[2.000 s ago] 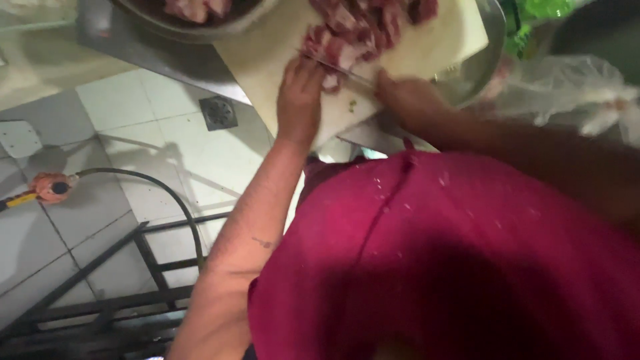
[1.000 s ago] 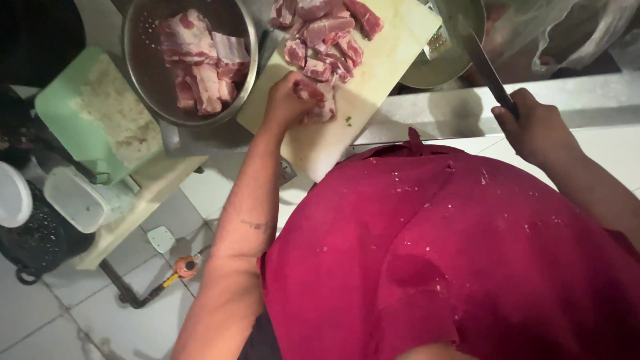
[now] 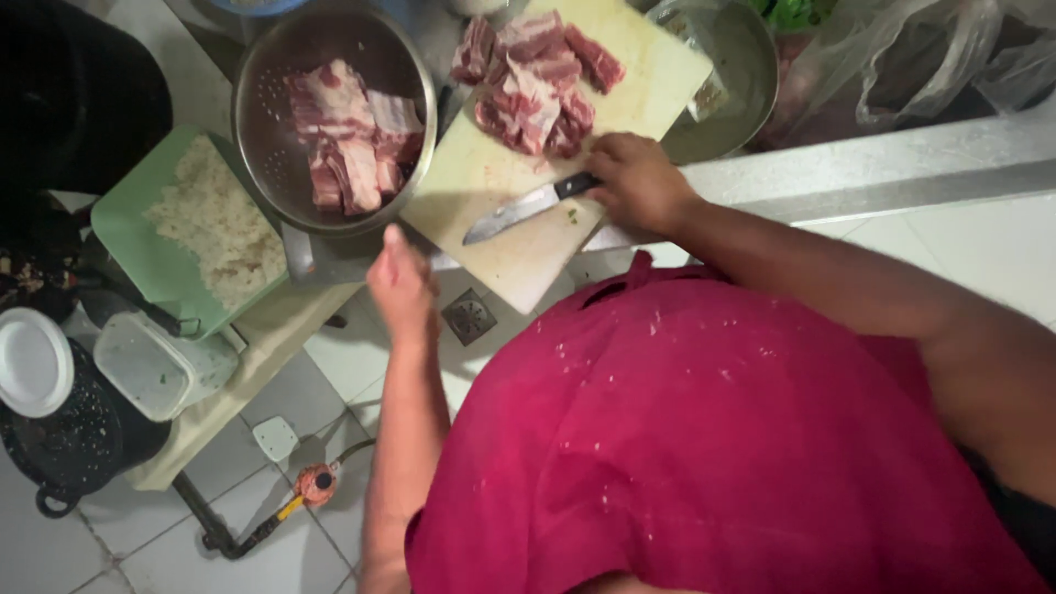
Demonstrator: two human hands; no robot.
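Note:
Black-handled and flat over the lower half of the pale cutting board (image 3: 470, 177) is a knife (image 3: 516, 214). My right hand (image 3: 639, 181) is at the end of its handle, beside the cut meat pieces (image 3: 536, 91); whether the fingers grip it is unclear. My left hand (image 3: 402, 276), blurred and with fingers curled, is below the rim of a metal colander (image 3: 422, 157), off the board; nothing shows in it. Rib pieces of raw meat (image 3: 351, 136) lie inside the colander.
Left of the colander stands a green plastic tub (image 3: 132, 223) of pale grains, with a clear container (image 3: 144, 367) and a dark speckled pot (image 3: 99, 429) below. A round pan (image 3: 742, 91) sits behind the board, near plastic bags (image 3: 916, 66). A metal counter edge (image 3: 891, 181) runs right.
My left hand has left the meat on the board and is now below the colander. My right hand has brought the knife from the right side down onto the board.

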